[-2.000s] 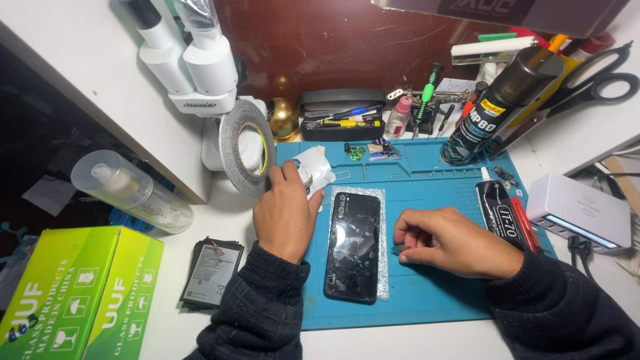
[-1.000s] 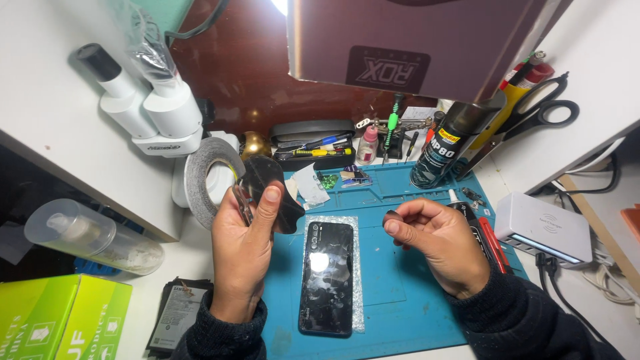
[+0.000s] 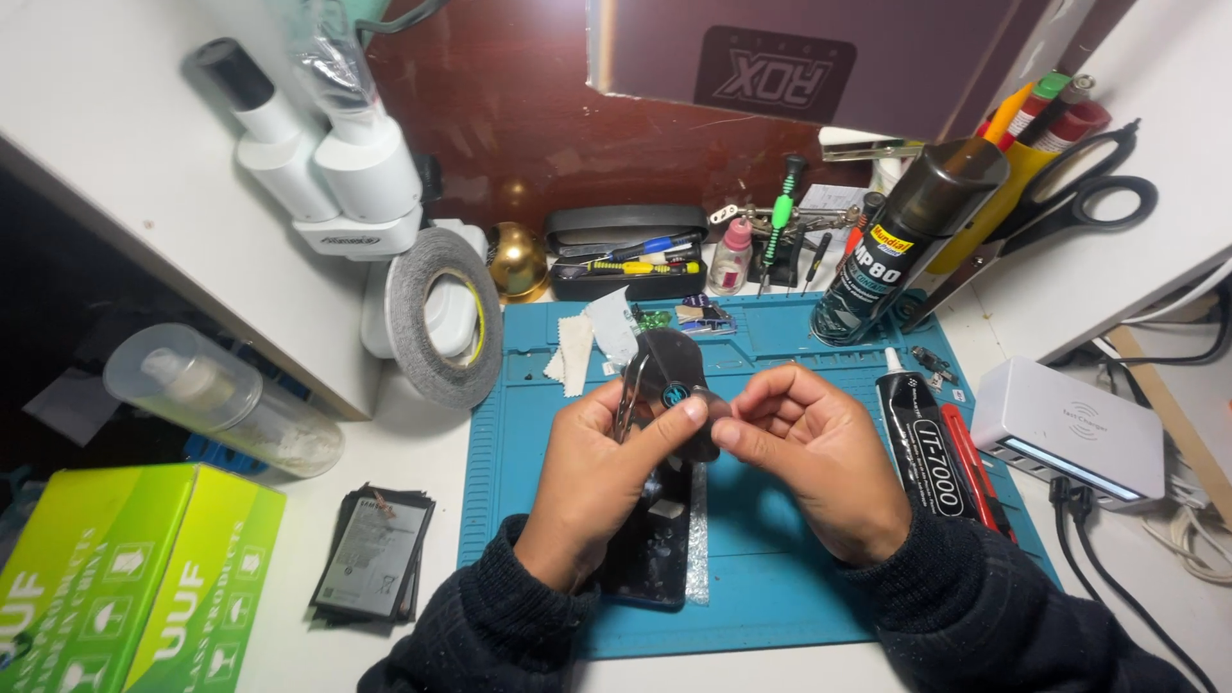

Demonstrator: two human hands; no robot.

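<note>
My left hand (image 3: 602, 481) grips a thin black rounded piece (image 3: 666, 361) with a small blue emblem, raised above the mat. The thumb presses on its face, and something shiny shows along its left side. My right hand (image 3: 818, 457) pinches a small thin dark piece (image 3: 714, 406) between thumb and fingertips, at the right edge of the black piece. Below my left hand a dark smartphone (image 3: 659, 549) lies on a strip of bubble wrap (image 3: 700, 549) on the teal repair mat (image 3: 770, 597); my hand hides its upper part.
Phone batteries (image 3: 373, 556) and a green box (image 3: 144, 577) are at left, by a roll of tape (image 3: 445, 318) and a microscope (image 3: 337, 173). A screwdriver case (image 3: 626, 255) stands behind; a spray can (image 3: 905, 241), glue tube (image 3: 919, 443) and charger (image 3: 1068, 433) are at right.
My left hand went from beside the phone to holding the black piece, first to the left, now over the phone. My right hand has come close to it.
</note>
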